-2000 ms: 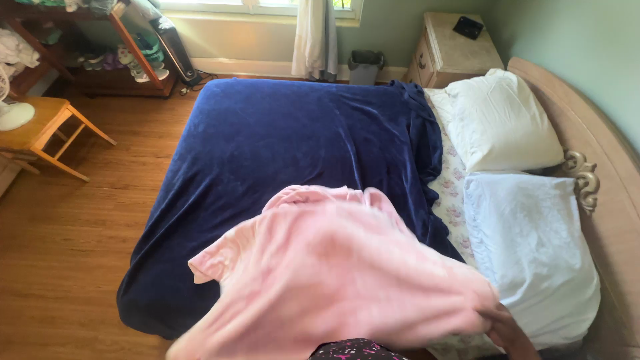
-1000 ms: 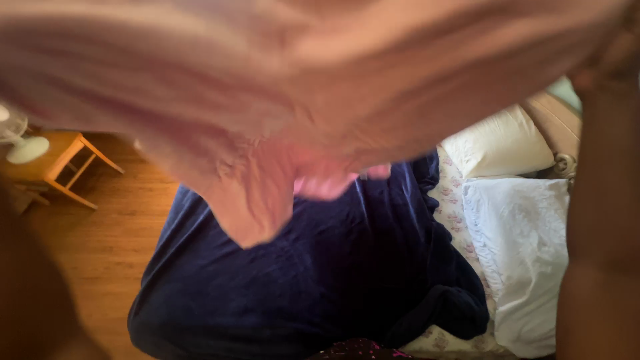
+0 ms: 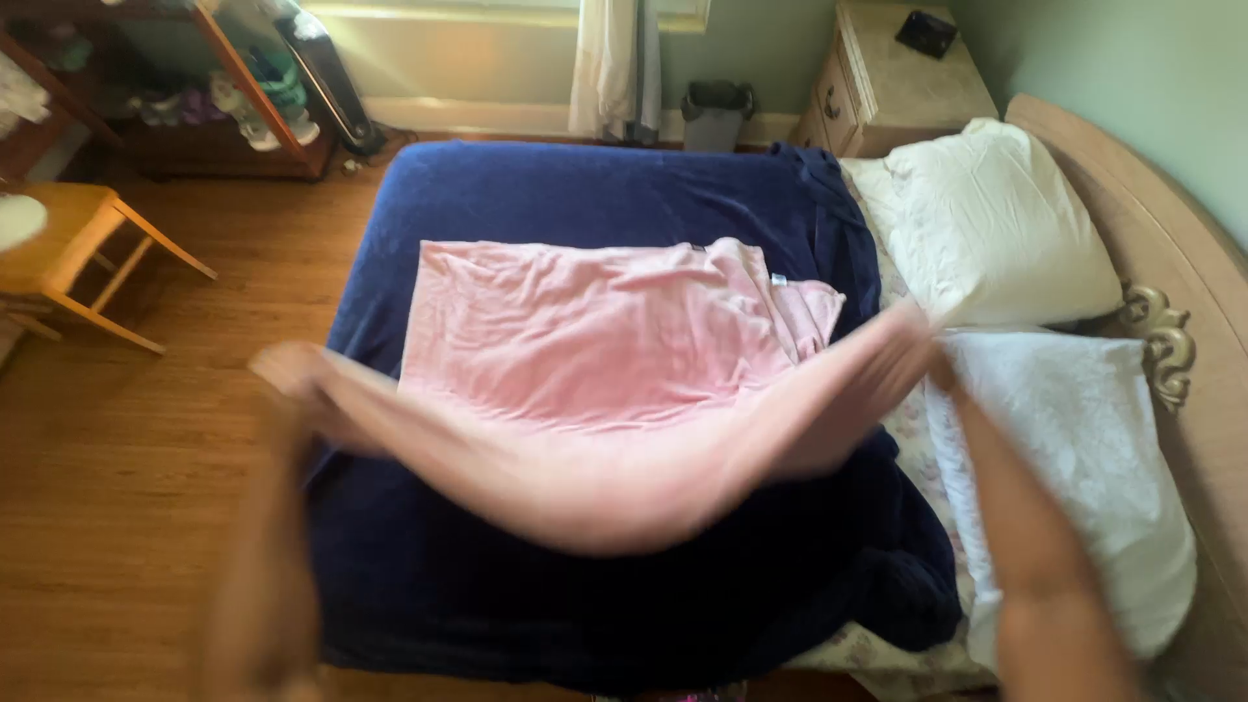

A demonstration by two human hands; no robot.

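A pink blanket lies partly spread over a dark blue velvety blanket on the bed. Its near edge is lifted and sags in a blurred curve between my hands. At the left, my left hand grips one corner, above the bed's left side. On the other side my right hand is closed on the opposite corner, close to the pillows. Both hands are blurred and their fingers are hard to make out. Small tags show at the far edge of the pink blanket.
A cream pillow and a white pillow rest by the curved wooden headboard. Beyond the bed stand a nightstand and a grey bin. A wooden chair and a shelf are at the left.
The pink blanket, raised high across the view a second ago, has come down, and its far part now lies on the blue blanket. Both hands have lowered with its near edge.
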